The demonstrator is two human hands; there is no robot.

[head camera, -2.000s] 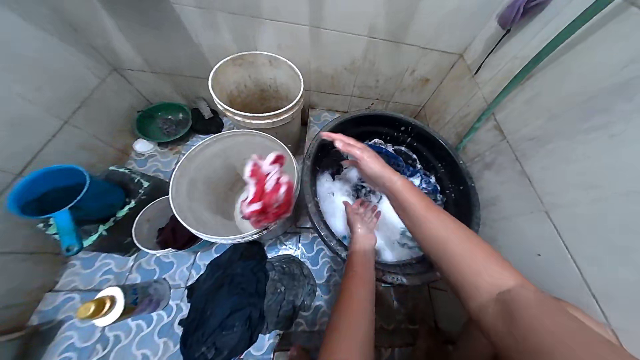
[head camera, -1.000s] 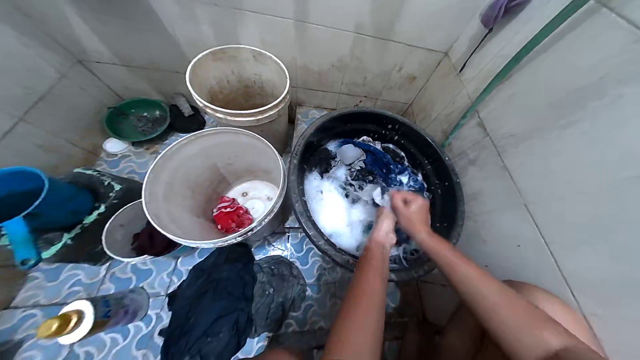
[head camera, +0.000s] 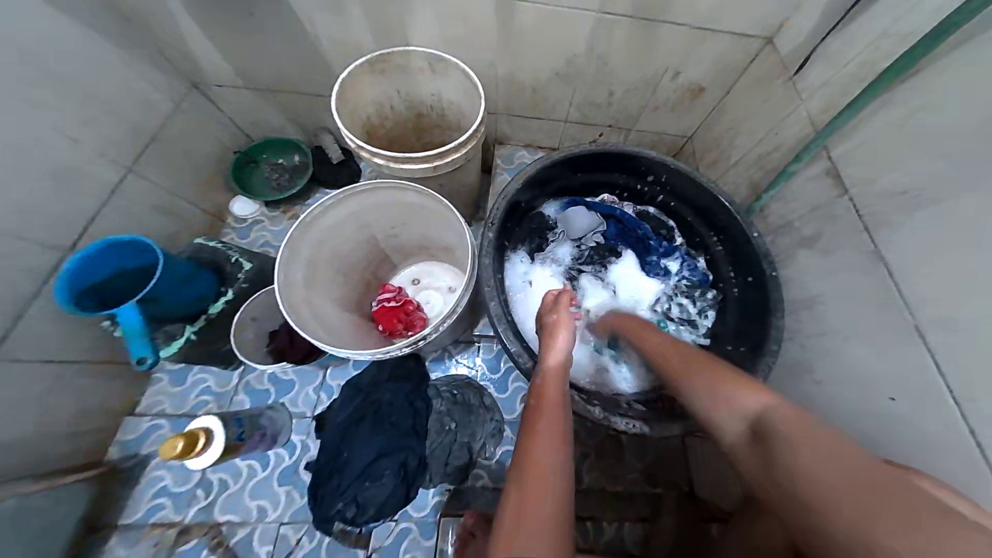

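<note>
Both hands are over a round black plastic tub (head camera: 756, 325) holding suds and wet clothes (head camera: 635, 232), among them dark blue, grey and patterned pieces. My left hand (head camera: 558, 314) is at the near left part of the suds, its fingers partly curled; whether it grips cloth is unclear. Just to its right, my right hand (head camera: 620, 329) is blurred and low in the foam, its fingers hidden. A red and white cloth (head camera: 398, 311) lies at the bottom of the whitish plastic bucket (head camera: 325, 225) left of the tub.
Another bucket (head camera: 411, 101) stands behind. To the left are a blue dipper (head camera: 132, 271), a green basin (head camera: 271, 169) and a small pail (head camera: 252, 325) with dark cloth. Dark wet garments (head camera: 372, 442) and a bottle (head camera: 248, 434) are on the tiled floor. Tiled walls enclose the tub.
The red and white cloth was in the air over the bucket two seconds ago and now rests inside it. My hands came together over the tub, then moved slightly apart.
</note>
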